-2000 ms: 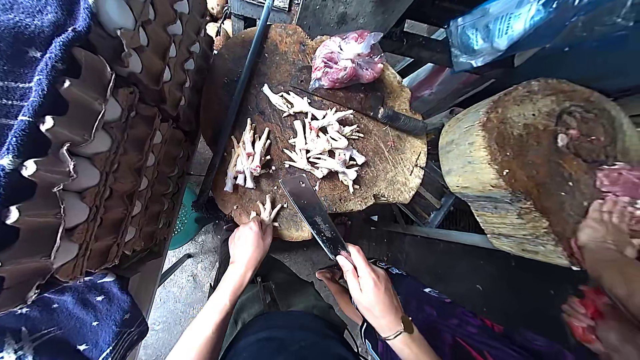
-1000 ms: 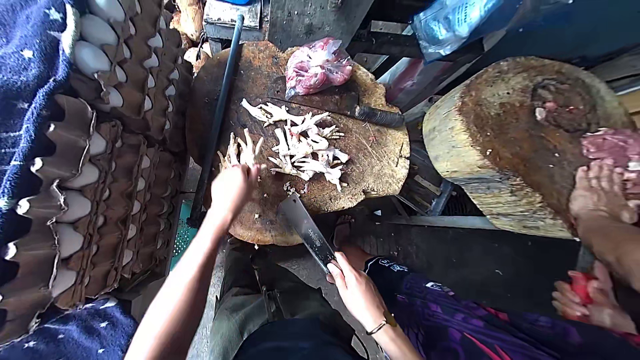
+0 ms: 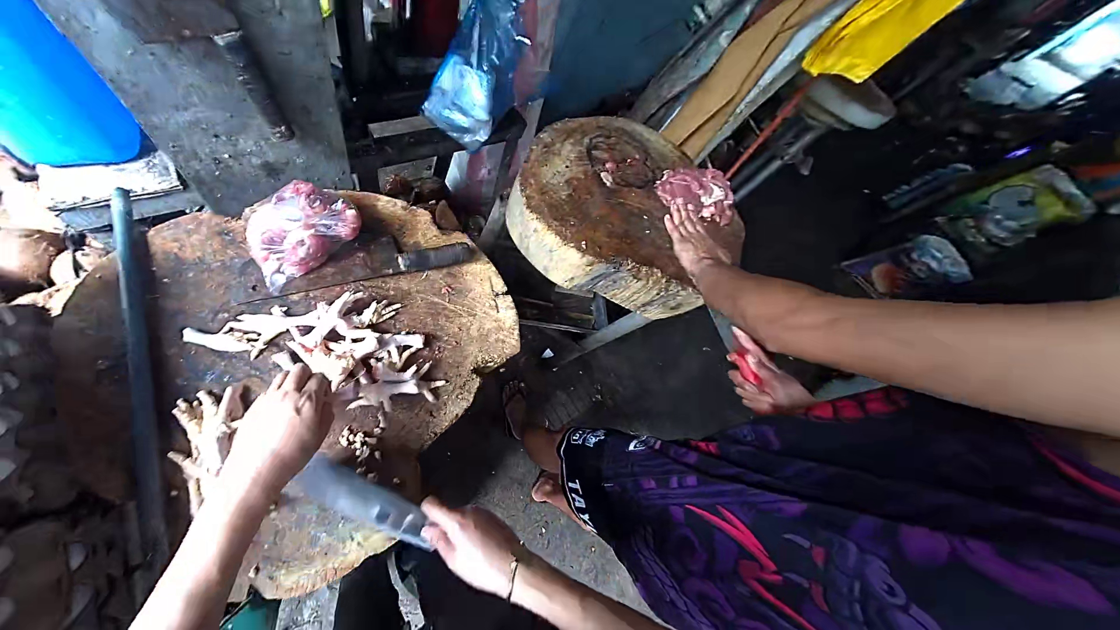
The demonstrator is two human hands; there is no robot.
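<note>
My right hand [image 3: 477, 542] grips a cleaver [image 3: 359, 499], whose blurred blade reaches over the near edge of a round wooden chopping block [image 3: 472, 297]. At the lower edge of a heap of pale chicken feet [image 3: 341, 341] is my left hand [image 3: 293, 411], its fingers bent down; whether it grips a foot is hidden. Left of that hand lies a smaller pile of chicken feet [image 3: 206, 429]. Small cut bits [image 3: 360, 442] are scattered between the heap and the cleaver. A knife with a wrapped handle [image 3: 435, 256] lies behind the heap, beside a clear plastic bag of raw meat [image 3: 300, 229].
A co-worker's hand [image 3: 696, 241] presses raw meat [image 3: 697, 192] on a second chopping block [image 3: 595, 210]; their other hand [image 3: 766, 381] holds a red-handled knife. A dark metal bar [image 3: 136, 350] crosses my block's left side. A blue plastic bag [image 3: 468, 79] hangs behind.
My left hand has moved from the smaller pile of chicken feet to the edge of the larger heap. My right hand keeps its grip on the cleaver. The view has swung right.
</note>
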